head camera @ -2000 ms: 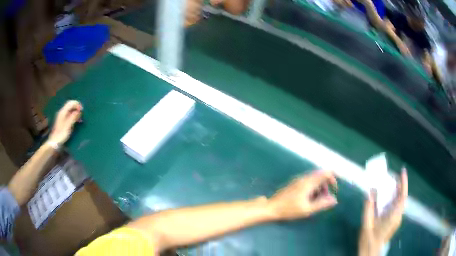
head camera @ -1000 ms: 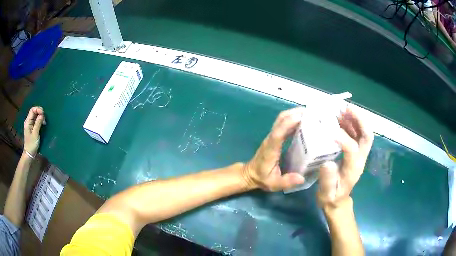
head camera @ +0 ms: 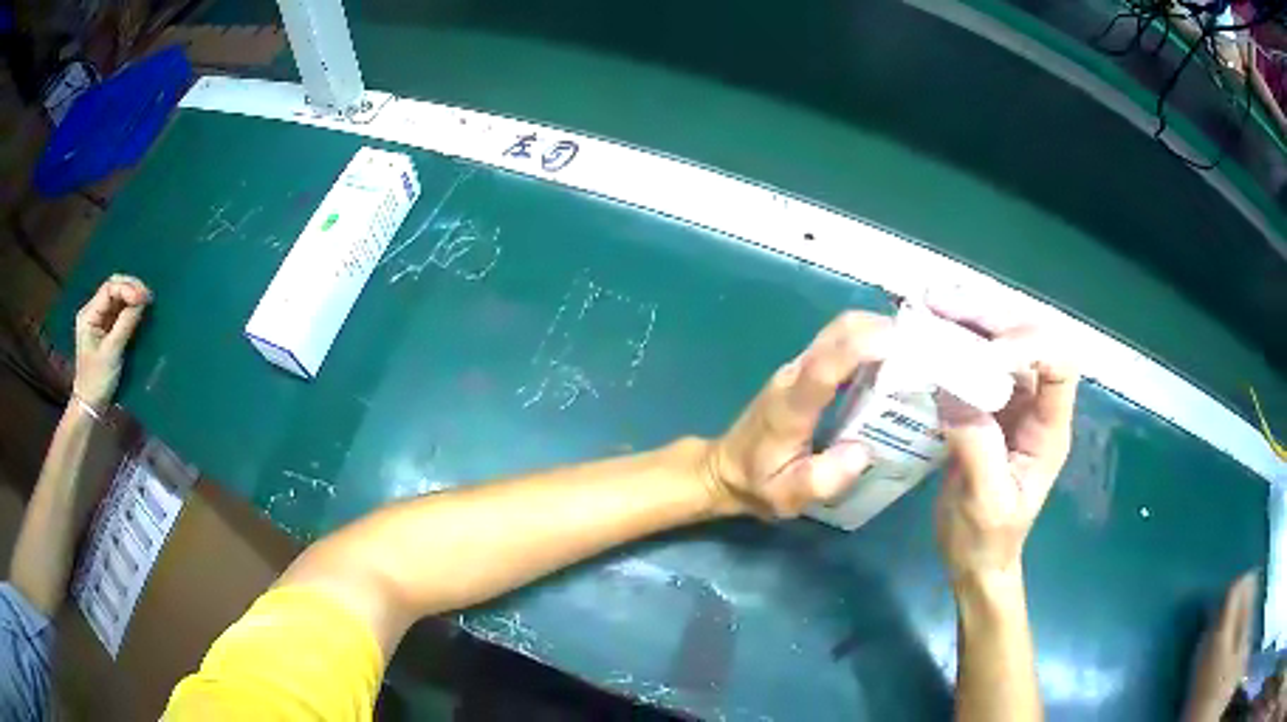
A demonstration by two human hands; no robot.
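A white product box [head camera: 903,437] with dark print is held upright, slightly tilted, between both hands above the right part of the green bench. Its flap at the top end stands partly open. My left hand [head camera: 807,423] grips the box's left side with thumb and fingers. My right hand [head camera: 1005,459] is at the right side and top, its fingers and thumb on the white flap. The fingers hide part of the box end. A second white box [head camera: 336,268] with a green mark lies closed on the bench at the left.
Another person's hand [head camera: 107,339] rests at the bench's left edge, above a labelled brown carton [head camera: 212,592]. Another hand [head camera: 1225,656] shows at the lower right. A metal post [head camera: 323,57] stands on the white edge strip [head camera: 678,185]. A blue bin [head camera: 116,124] is at far left.
Two seconds ago my hands were apart, the right with something white; then both held the box. Since then the flap has come into view at its top, and a hand has appeared at lower right.
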